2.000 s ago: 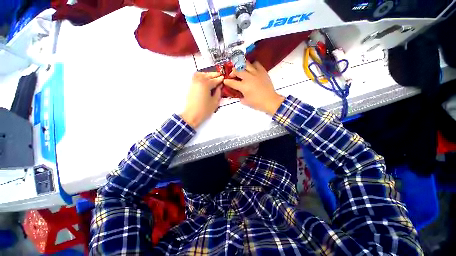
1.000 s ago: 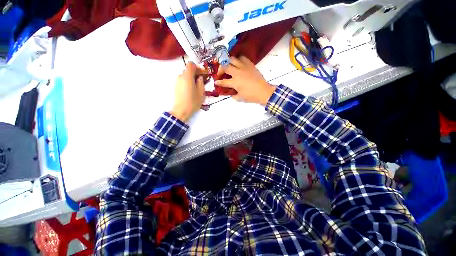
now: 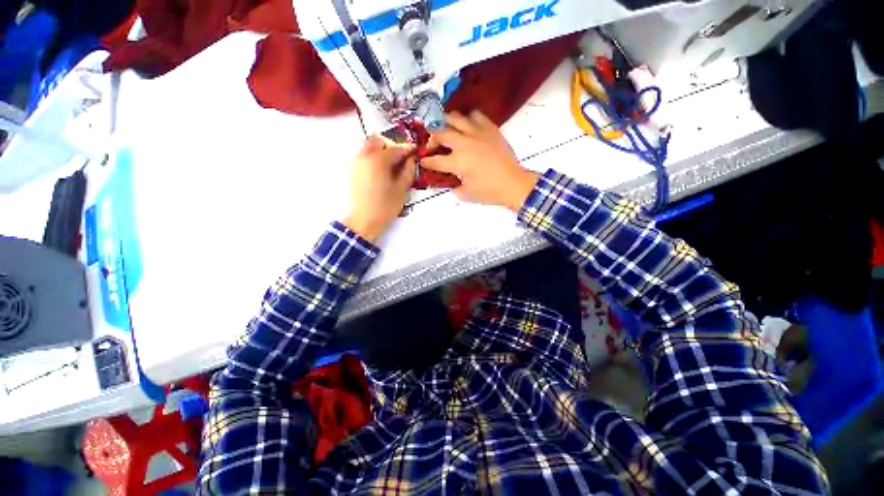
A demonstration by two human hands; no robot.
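Note:
A rust-red garment piece [image 3: 439, 178] lies under the needle area of the white JACK sewing machine [image 3: 465, 44], its larger part spreading behind the head. My left hand [image 3: 381, 182] is at the left of the needle area, fingertips pinched on the cloth's edge. My right hand [image 3: 480, 163] is at the right, its fingers on the same cloth close below the presser foot [image 3: 399, 108]. The fingertips of both hands nearly meet. The exact stitching point is partly hidden by fingers and machine parts.
Yellow-handled scissors [image 3: 580, 103] and a dark blue cord [image 3: 635, 145] lie right of the machine's needle end. A second machine with a grey vented housing [image 3: 41, 295] stands at left. Dark cloth [image 3: 790, 89] lies at right. A red stool [image 3: 141, 450] is below.
The view has shifted, so the machine appears further left than two seconds ago. My left fingers have moved closer to my right fingers since one second ago. Both hands stay at the needle area.

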